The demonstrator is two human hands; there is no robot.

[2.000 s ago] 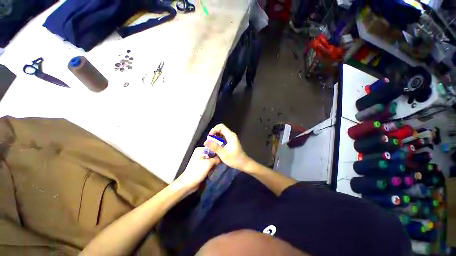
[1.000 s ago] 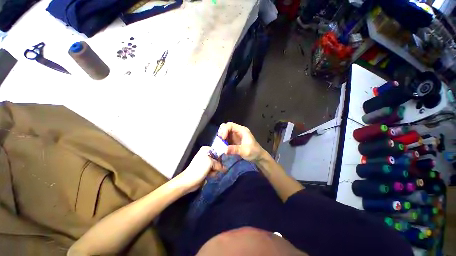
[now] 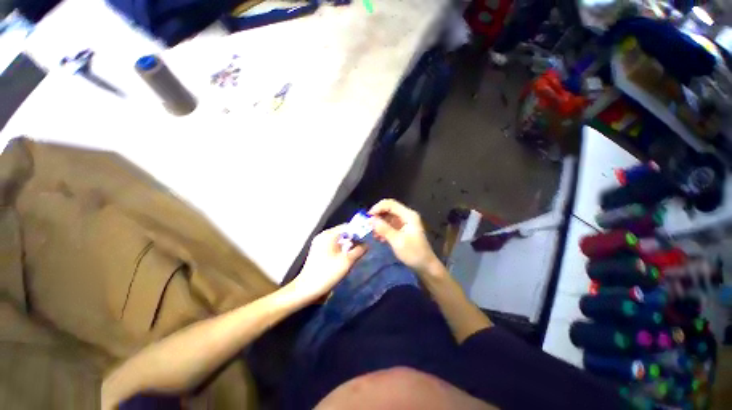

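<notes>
A small white and blue crinkly packet (image 3: 360, 226) is held between my two hands over my lap, beside the table edge. My left hand (image 3: 328, 258) grips its left end, bare, with fingers curled. My right hand (image 3: 401, 233) pinches its right end with thumb and fingertips. The packet is blurred and partly covered by the fingers, so whether it is open cannot be told. A brown jacket (image 3: 80, 240) with pale stitch marks lies on the table at the left.
The white table (image 3: 265, 176) bears a thread cone (image 3: 167, 86), dark shears (image 3: 92, 72), small gold scissors (image 3: 281, 96), buttons (image 3: 226, 74) and navy cloth (image 3: 172, 18). Coloured thread spools (image 3: 614, 272) lie on a white stand at the right. An orange-red bag (image 3: 554, 100) is on the floor beyond.
The view has shifted, and the table items now show higher up. My hands have drawn slightly apart around the packet, and more of it shows between them.
</notes>
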